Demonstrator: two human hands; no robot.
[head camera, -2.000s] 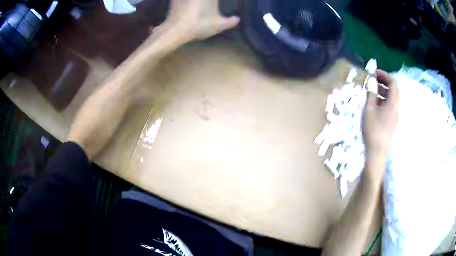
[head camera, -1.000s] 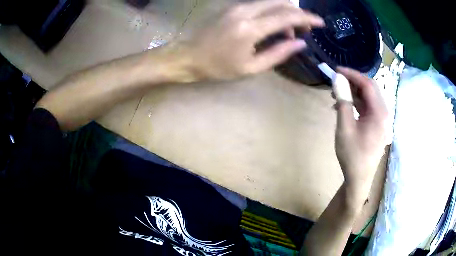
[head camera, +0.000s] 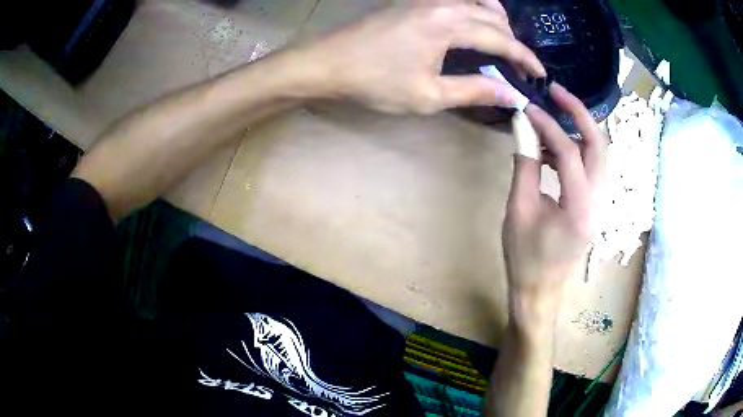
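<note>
A round black housing (head camera: 599, 41) with whitish digits lies at the top right, cut off by the top edge. My left hand (head camera: 424, 61) reaches across to its near left side. Its thumb and fingers pinch a small white pad (head camera: 505, 88). My right hand (head camera: 554, 187), with a cream sleeve (head camera: 526, 137) on one digit, is at the housing's near rim. Its fingertips meet my left thumb at the pad's lower end. My fingers hide part of the rim, and whether the right fingertips also grip the pad is unclear.
A pile of loose white pads (head camera: 626, 175) lies right of my right hand. A large clear bag of white pads (head camera: 692, 261) fills the right edge. A dark boxy unit (head camera: 90, 37) stands at the upper left. Crates (head camera: 444, 358) show below the cardboard's (head camera: 367, 220) front edge.
The right hand has brought the white pad to the left fingertips and turned more upright. The left hand has closed in on the pad. Earlier, the right hand was at the pad pile.
</note>
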